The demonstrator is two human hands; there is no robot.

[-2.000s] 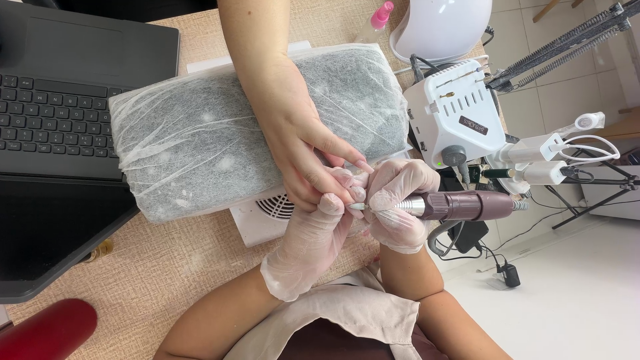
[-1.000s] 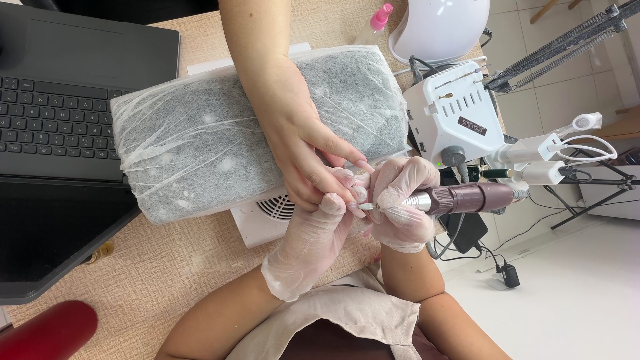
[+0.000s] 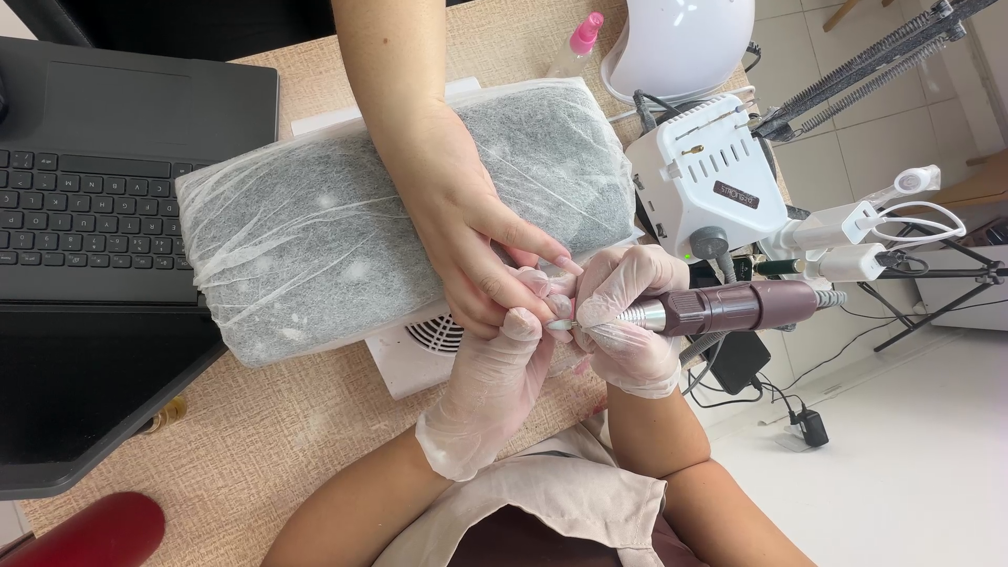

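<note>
In a translucent glove, my left hand [image 3: 504,370] grips a fingertip of another person's bare hand [image 3: 480,236], its thumb lying beside the nail. My right hand [image 3: 630,315], gloved too, holds a brown electric nail drill [image 3: 732,308] by its metal front end. The drill's small bit [image 3: 579,323] is at that fingernail; whether they touch cannot be told. The other person's forearm lies across a dark cushion [image 3: 315,228] wrapped in thin white nonwoven cover. A white nail dust collector [image 3: 394,358] with a round grille shows partly from under the cushion.
A black laptop [image 3: 87,228] stands at the left, a red object [image 3: 102,531] at the lower left. At the upper right are a pink-capped spray bottle [image 3: 579,47], a white nail lamp [image 3: 677,47], the white drill control unit [image 3: 705,177], cables and a spring-arm stand [image 3: 858,71].
Both gloved hands stay at the same fingertip. Between the earlier frames and now, the drill has tilted slightly in my right hand.
</note>
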